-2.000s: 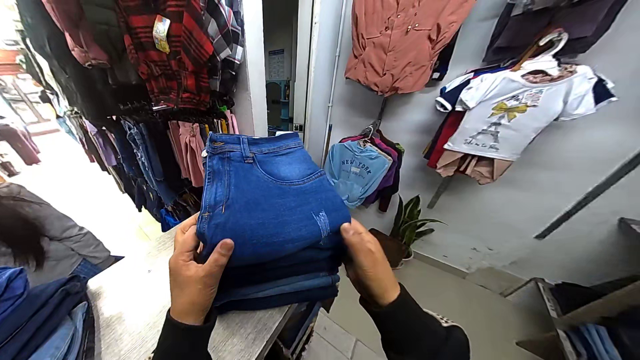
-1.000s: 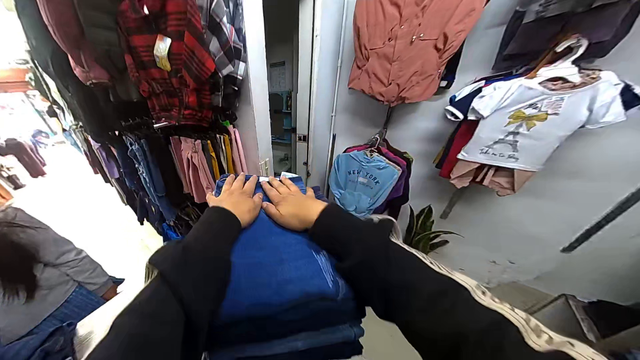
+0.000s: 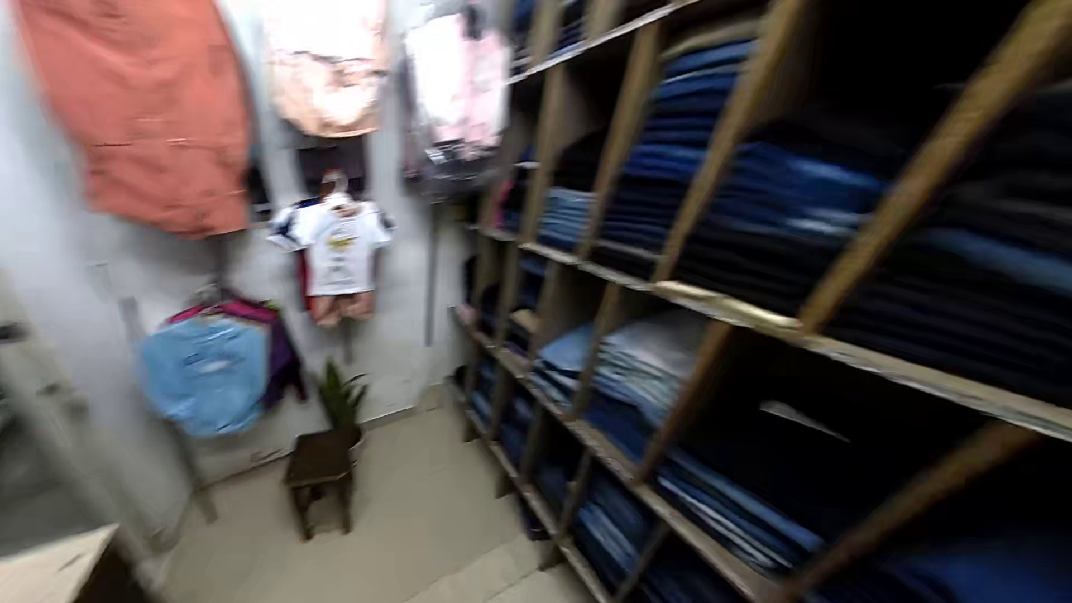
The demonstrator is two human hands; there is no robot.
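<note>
Neither my left hand nor my right hand shows in the head view now, so what they hold or touch is hidden. Wooden cubby shelves (image 3: 729,306) fill the right side. Folded blue jeans (image 3: 682,151) are stacked in an upper compartment, with more blue denim (image 3: 796,188) over dark garments beside them. Lower down lie light grey and pale blue folded garments (image 3: 645,356). The corner of a light wooden table (image 3: 59,565) shows at the bottom left. The picture is blurred.
A small dark wooden stool (image 3: 318,461) stands on the tiled floor (image 3: 419,502) before a potted plant (image 3: 339,398). On the wall hang a coral garment (image 3: 151,117), a light blue top (image 3: 205,368) and a white T-shirt (image 3: 339,251).
The view has swung right to the shelves. Both hands, earlier at the sides of the jeans pile and then flat on its top, are out of view, as is the pile.
</note>
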